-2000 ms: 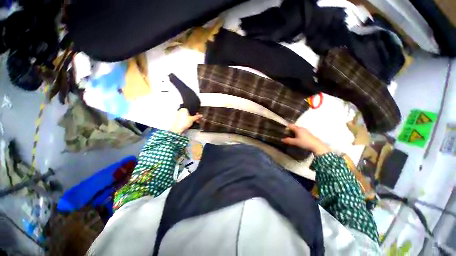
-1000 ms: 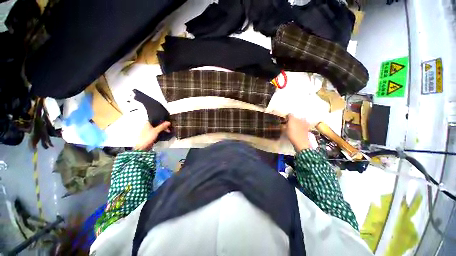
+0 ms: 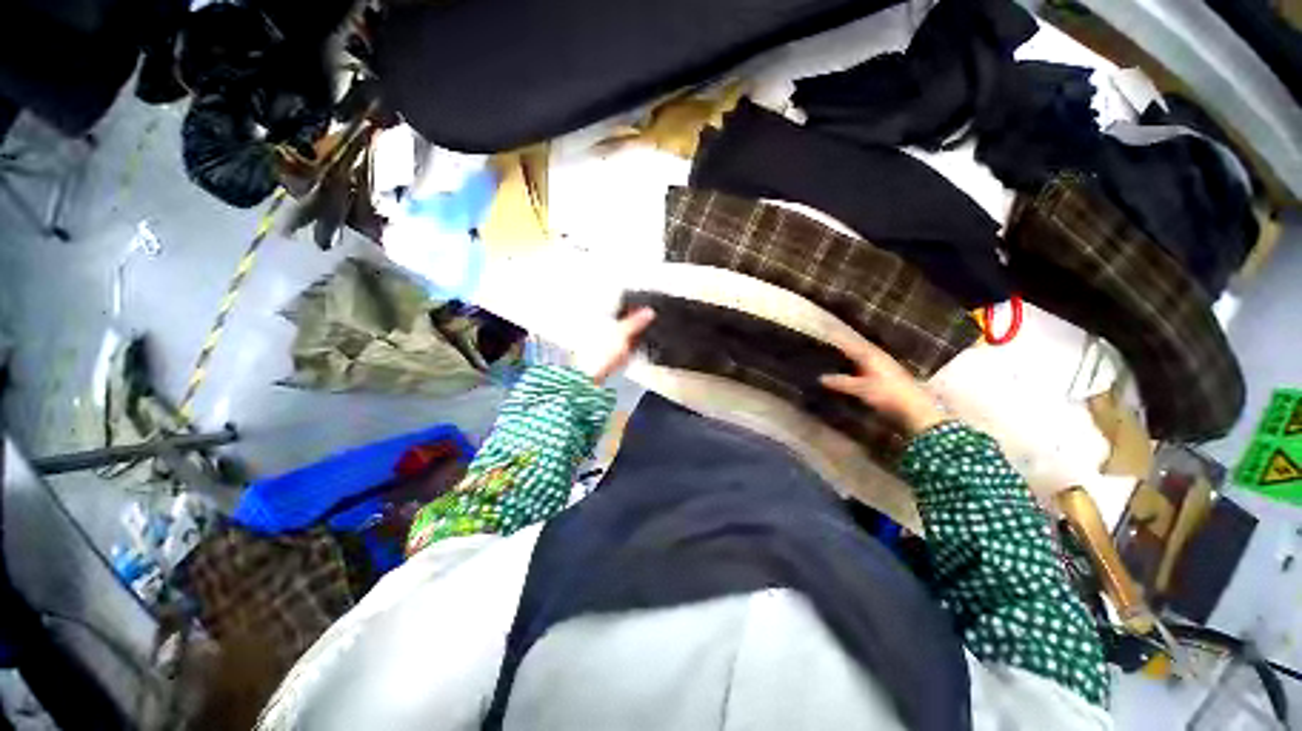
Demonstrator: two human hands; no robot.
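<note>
A curved dark strip [image 3: 728, 343] lies nearest my body. It looks plain black at the left and brown-black at the right; whether it is one piece or two layers is unclear. My left hand [image 3: 618, 347] pinches its left end. My right hand [image 3: 888, 391] lies on its right part with thumb and fingers apart. A pale curved strip [image 3: 714, 401] shows along its near edge. Just beyond lies a curved plaid stack [image 3: 814, 264], and behind that a stack of black pieces [image 3: 857, 186].
Red-orange scissor handles [image 3: 1004, 321] stick out by the plaid stack's right end. A thick plaid pile [image 3: 1142, 307] and crumpled black cloth [image 3: 942, 86] lie farther right. A long dark padded shape [image 3: 571, 72] spans the back. A wooden handle [image 3: 1097, 547] is at right, a blue bin [image 3: 350, 479] at lower left.
The view has turned and shifted. The black piece that stuck out beyond the strip's left end no longer shows there, and the strip, plaid before, now looks mostly dark. Both hands remain at its ends.
</note>
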